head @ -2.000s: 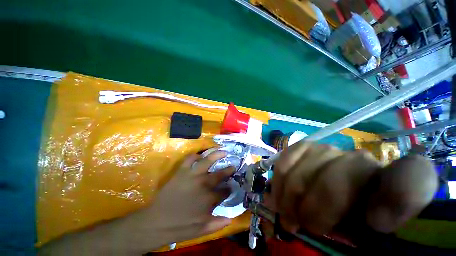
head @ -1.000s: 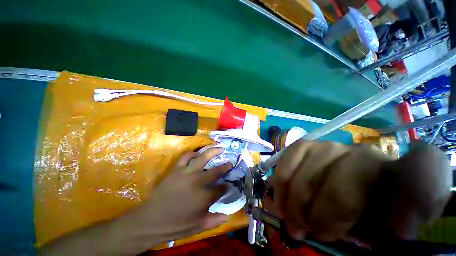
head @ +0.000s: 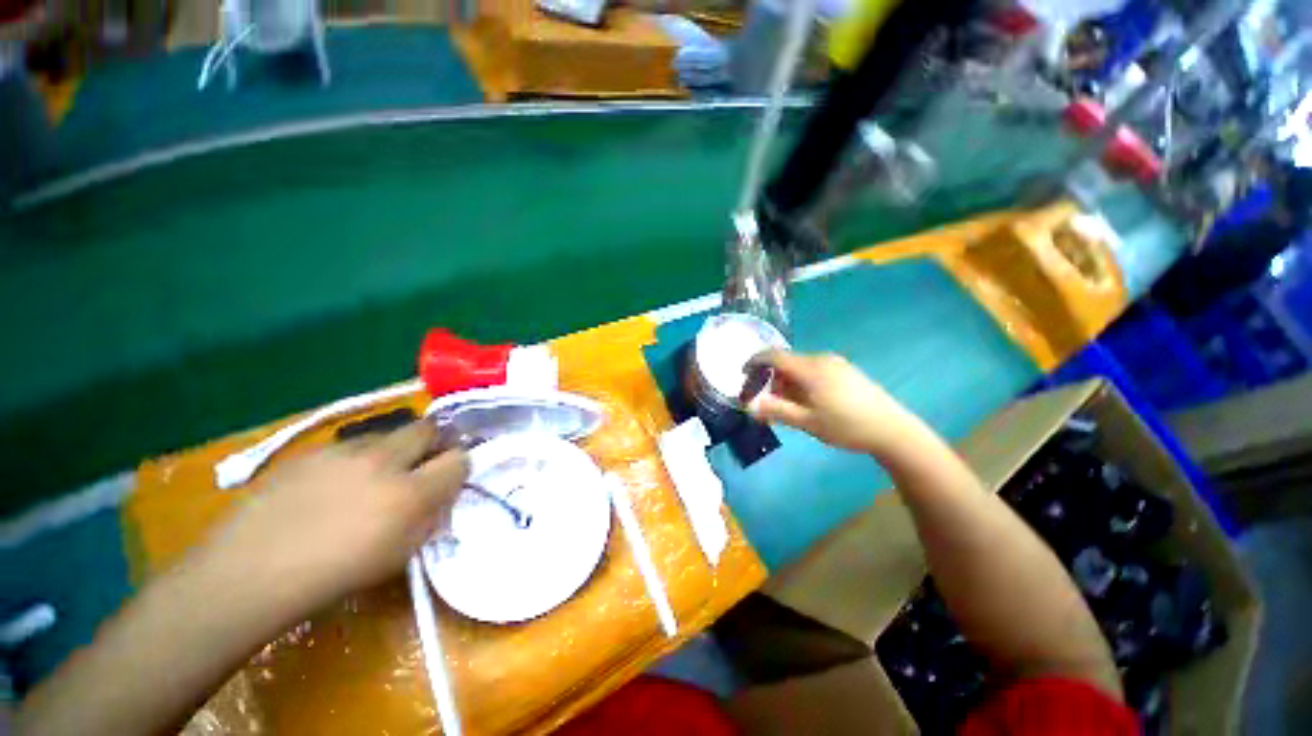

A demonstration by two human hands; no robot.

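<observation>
The open white housing [head: 521, 535] lies on the orange-wrapped cradle [head: 331, 669], with a dark thin lead across its middle. The red neck [head: 461, 362] and a white disc [head: 518, 417] stand at its far side. Two white antennas [head: 642, 554] point towards me. My left hand [head: 310, 518] is blurred, its fingertips at the housing's left edge; its grip is hidden. My right hand [head: 813, 400] has bent fingers at the white top of the round tub [head: 734, 352]; whether they hold anything is unclear. The black block [head: 377, 423] shows partly behind my left fingers.
The power screwdriver [head: 827, 151] hangs beyond the tub, its clear tip just above it. A carton of black parts [head: 1101, 532] stands at the right under my right forearm. The green belt [head: 331, 230] runs behind. Another orange-wrapped cradle [head: 1043, 281] lies further right.
My right hand has let go of the screwdriver and moved to the tub; the screwdriver now hangs further away. My left hand has shifted off the housing's middle to its left edge. The view has turned right.
</observation>
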